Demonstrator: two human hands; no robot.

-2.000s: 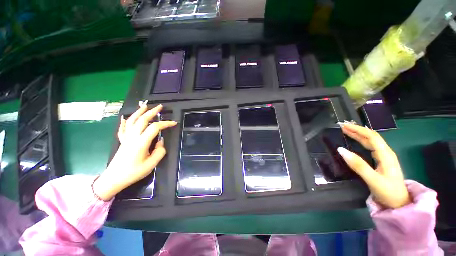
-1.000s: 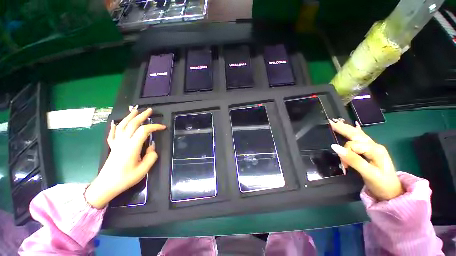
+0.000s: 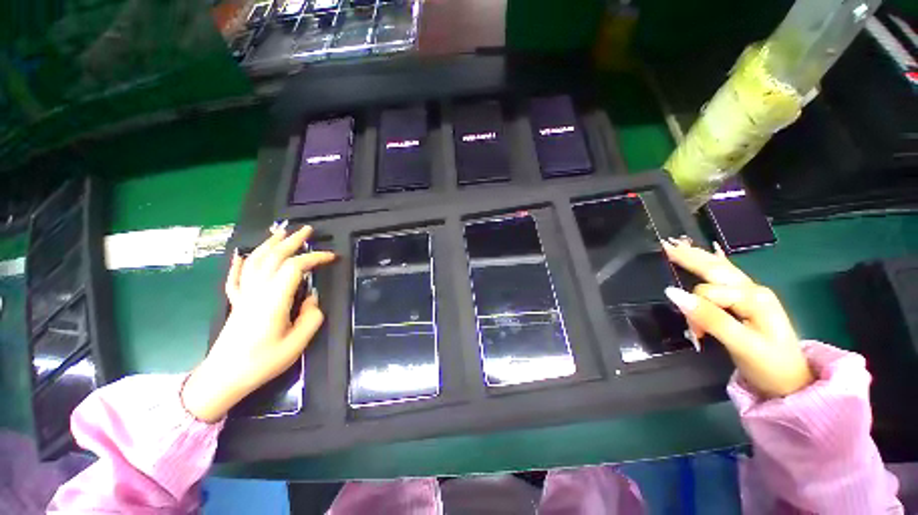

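A black phone tray (image 3: 456, 402) lies in front of me with dark, glossy smartphones in its recesses, such as this smartphone (image 3: 395, 317) and a second smartphone (image 3: 518, 302). My left hand (image 3: 264, 312) rests over the leftmost phone (image 3: 287, 394) and covers most of it. My right hand (image 3: 740, 312) has thumb and fingers at the right edge of the rightmost phone (image 3: 634, 272), which lies in its recess; whether it grips the edge is unclear. Behind, a second tray (image 3: 272, 171) holds waiting phones (image 3: 323, 159) with small white text.
A metal post wrapped in yellowish tape (image 3: 740, 121) slants at the right. A loose phone (image 3: 741, 217) lies beside it. Another tray (image 3: 65, 312) stands at the left, near a white label strip (image 3: 151, 247). A black stack (image 3: 886, 312) is at the right. Clear gridded trays (image 3: 332, 30) are at the back.
The view has shifted slightly. My right thumb and fingers have closed in on the rightmost phone's right edge. My left hand stays over the leftmost phone.
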